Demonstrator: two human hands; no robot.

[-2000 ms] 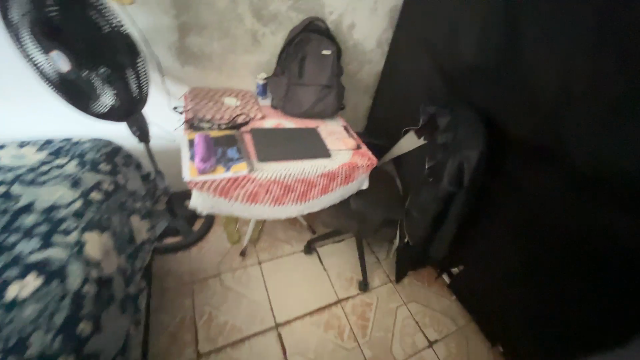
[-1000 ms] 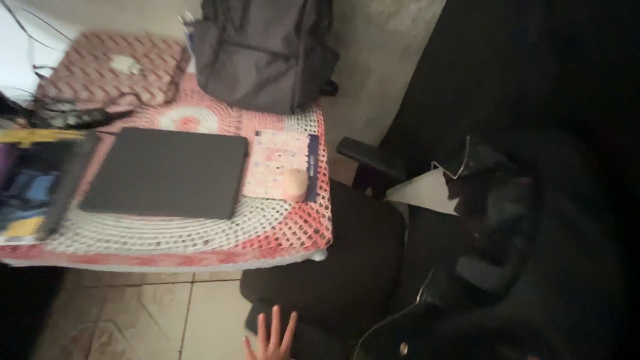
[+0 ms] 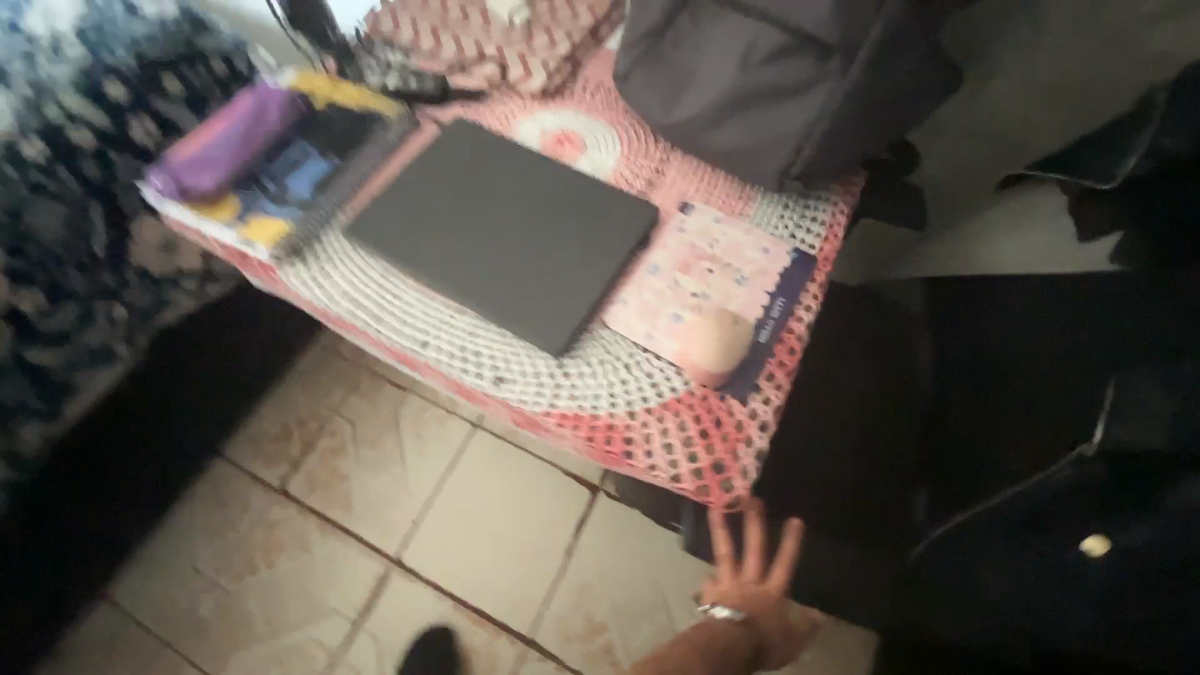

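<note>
My left hand point(image 3: 755, 586) reaches up from the bottom edge, fingers spread, holding nothing; a metal band is at its wrist. Its fingertips are at the near right corner of a table with a pink and white crocheted cloth point(image 3: 562, 394); whether they touch it cannot be told. On the cloth lie a closed dark laptop point(image 3: 506, 230), a pink patterned booklet point(image 3: 703, 272) with a round beige object point(image 3: 717, 342) on it, and, at the left, a purple pouch point(image 3: 225, 141) on a blue and yellow item point(image 3: 295, 178). My right hand is out of view.
A dark backpack point(image 3: 750, 84) and a pink patterned case point(image 3: 497, 42) stand at the table's back. A bed with floral cover point(image 3: 84, 187) is at the left. Dark chair parts point(image 3: 844, 441) and a dark garment point(image 3: 1078, 469) are at the right. A dark shoe point(image 3: 436, 652) shows on the tiled floor.
The table now appears much nearer than two seconds ago, as the view has moved in and tilted. My left hand, absent at first, now appears by the table corner.
</note>
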